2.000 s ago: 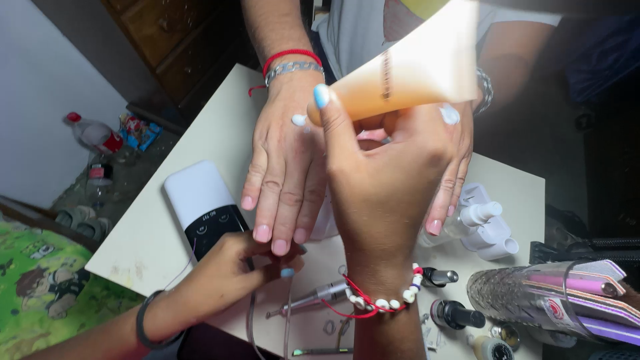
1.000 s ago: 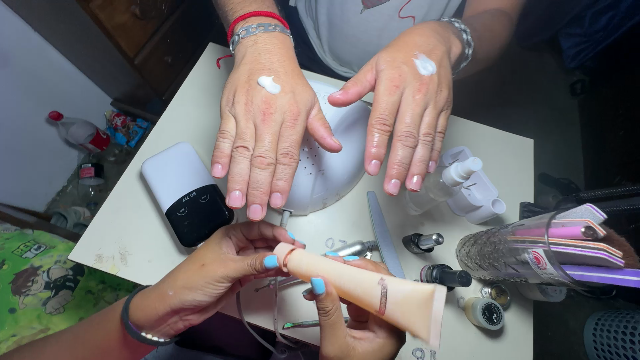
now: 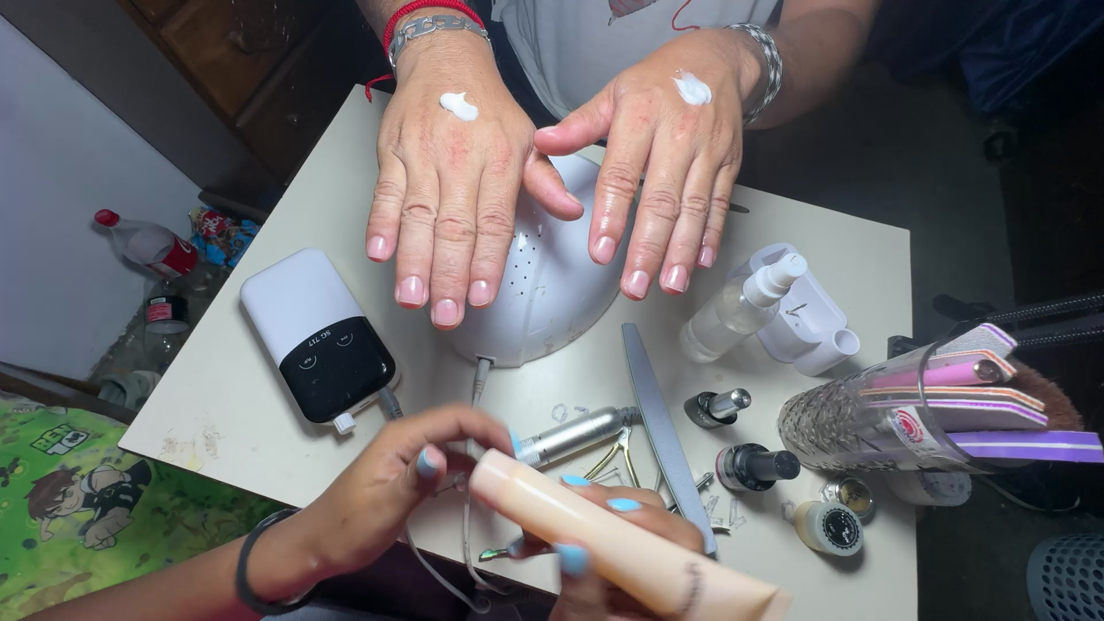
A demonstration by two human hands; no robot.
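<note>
A peach-coloured squeeze tube [image 3: 604,535] lies in my right hand [image 3: 630,526], its capped end pointing up and left. My left hand [image 3: 388,492] is beside that end with thumb and fingers apart; whether a fingertip touches the cap cannot be told. Above them, another person's two hands [image 3: 457,198] [image 3: 668,172] are spread palm down over a white dome-shaped nail lamp [image 3: 552,276]. A dab of white cream [image 3: 459,106] sits on the back of one, and a second dab of cream [image 3: 693,89] on the other.
A nail drill control unit [image 3: 319,336] with cables stands left. Nearby are a metal drill handpiece [image 3: 578,435], a grey nail file [image 3: 664,431], cuticle nippers [image 3: 623,453], a spray bottle [image 3: 742,310], polish bottles [image 3: 757,467], a jar [image 3: 830,527] and a glass of files [image 3: 897,423] at the right.
The tube was over the other person's hands two seconds ago, then came down near me. Since one second ago my left hand has moved off the tube's neck, its fingers opening. The cream dabs remain.
</note>
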